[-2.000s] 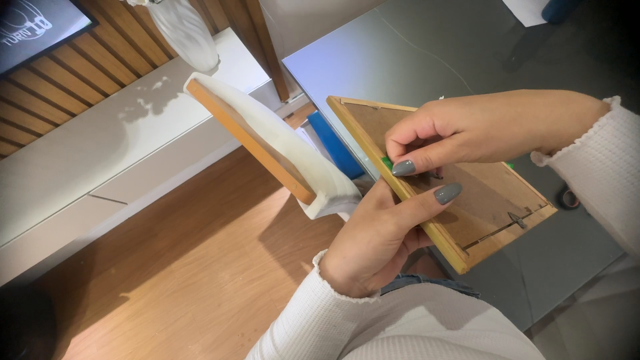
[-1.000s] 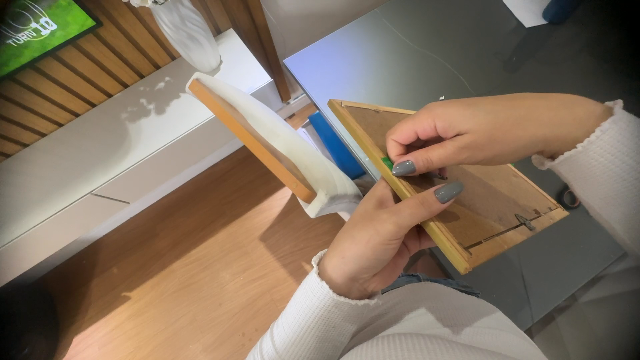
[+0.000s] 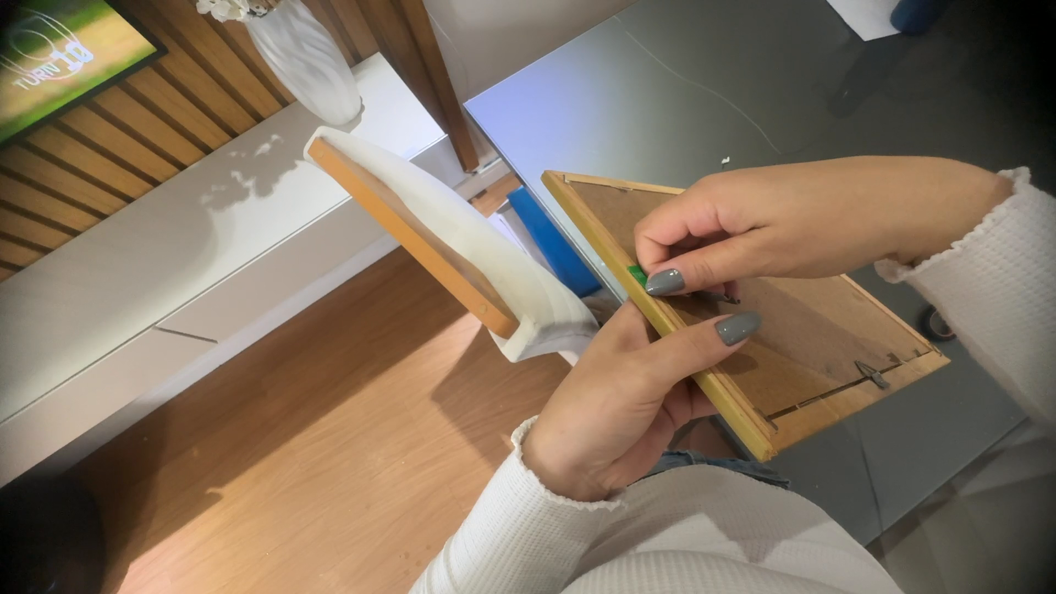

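Observation:
A wooden picture frame is tilted above the grey table, its brown backing board and a small metal hanger facing me. My left hand grips the frame's near left edge, thumb over the backing. Thumb and fingers of my right hand pinch a small green piece at the inner side of that same edge. The green piece is mostly hidden by my fingers, so I cannot tell what it is. A dark thin thing shows beneath my right hand, too covered to name.
The grey table bears a thread, a white paper and a dark roll. To the left stand a white chair with an orange wooden edge and a white cabinet with a vase. A blue object lies between chair and table.
The frame's far right corner has shifted slightly since the earliest frame. Both hands keep nearly the same place and hold. The picture on the television has changed.

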